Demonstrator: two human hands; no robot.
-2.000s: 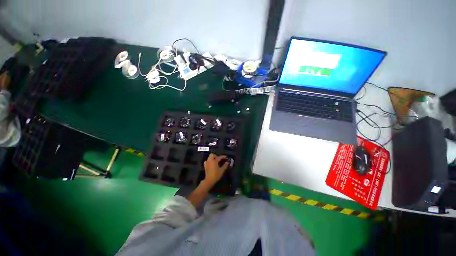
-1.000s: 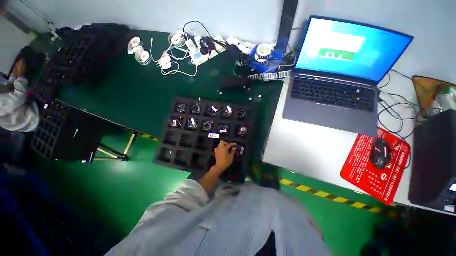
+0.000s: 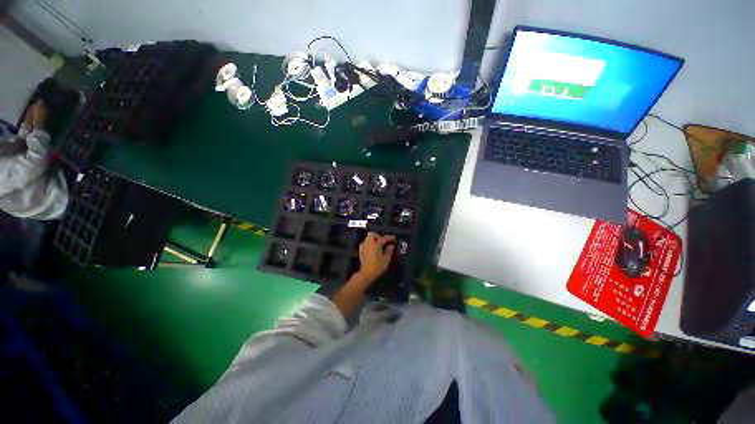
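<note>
A black foam tray (image 3: 331, 233) with square pockets lies on the green bench in front of me. Shiny dark bagged units (image 3: 355, 181) fill its two back rows. Several pockets in the front rows are empty. A white label (image 3: 357, 224) lies on the tray near its middle. My left hand (image 3: 375, 255) reaches over the tray's right part. Its bent fingertips are at a dark unit (image 3: 402, 247) in the third row's right pocket; whether they grip it is too blurred to tell. My right hand is not in view.
A laptop (image 3: 550, 170) with a lit screen stands on the white table, beside a mouse (image 3: 633, 252) on a red mat (image 3: 598, 290). Chargers and cables (image 3: 331, 87) lie behind the tray. Another person's sleeve (image 3: 31, 178) and more black trays (image 3: 141, 87) are at the left.
The camera view has shifted, so the bench and laptop sit higher and further right than in the oldest frame. My left hand stays at the same pocket, with only slight finger movement.
</note>
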